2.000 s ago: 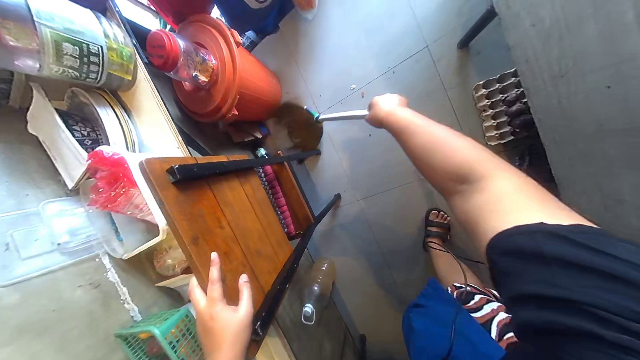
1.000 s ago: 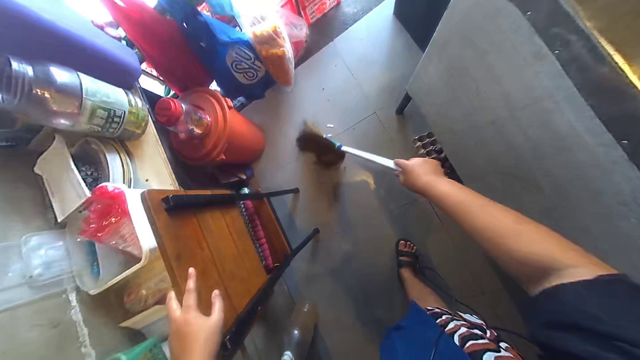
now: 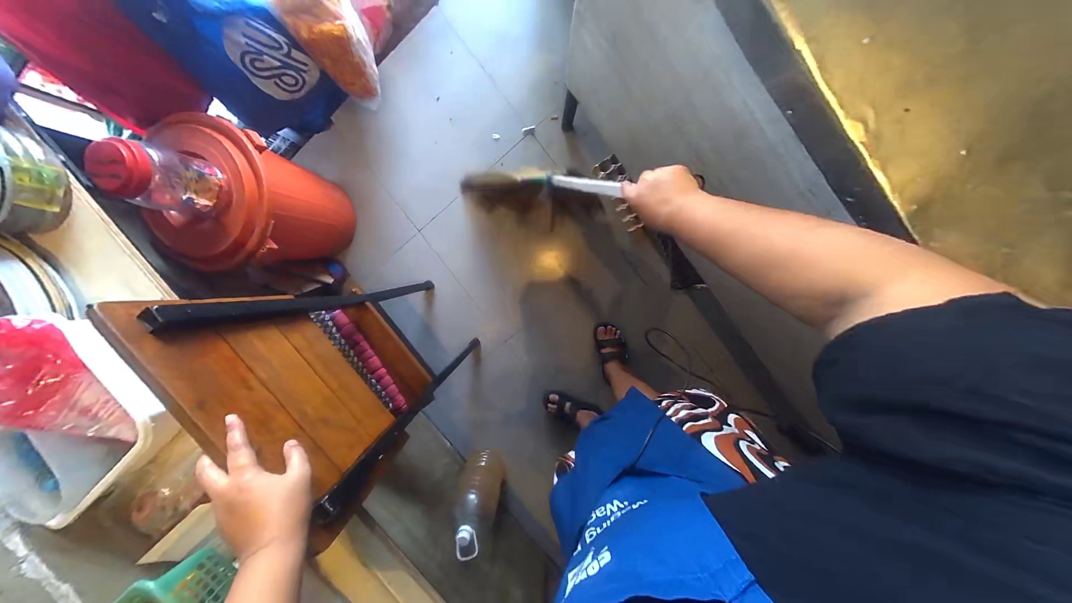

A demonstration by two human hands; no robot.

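My right hand [image 3: 662, 197] is closed around the pale handle of a broom [image 3: 584, 184]. The broom's dark bristles, blurred, are over the grey tiled floor [image 3: 435, 176], left of the hand. My left hand [image 3: 260, 502] has its fingers spread at the edge of a wooden stool or small table [image 3: 276, 377] with black legs, which lies tipped over. Whether the fingertips press on the wood I cannot tell. A row of pink items shows within its frame.
A lidded orange-red bin [image 3: 306, 205] with a red-capped plastic jar [image 3: 180, 176] stands at left. A plastic bottle [image 3: 480, 494] lies below centre. Egg trays [image 3: 620, 188] are beside the grey panel [image 3: 670, 84] at right. Bags [image 3: 251, 59] hang at upper left. A green basket [image 3: 188, 578] is at lower left.
The broom has swung, its bristles now left of my right hand over another part of the floor. My left hand stays by the wooden piece. The view has shifted.
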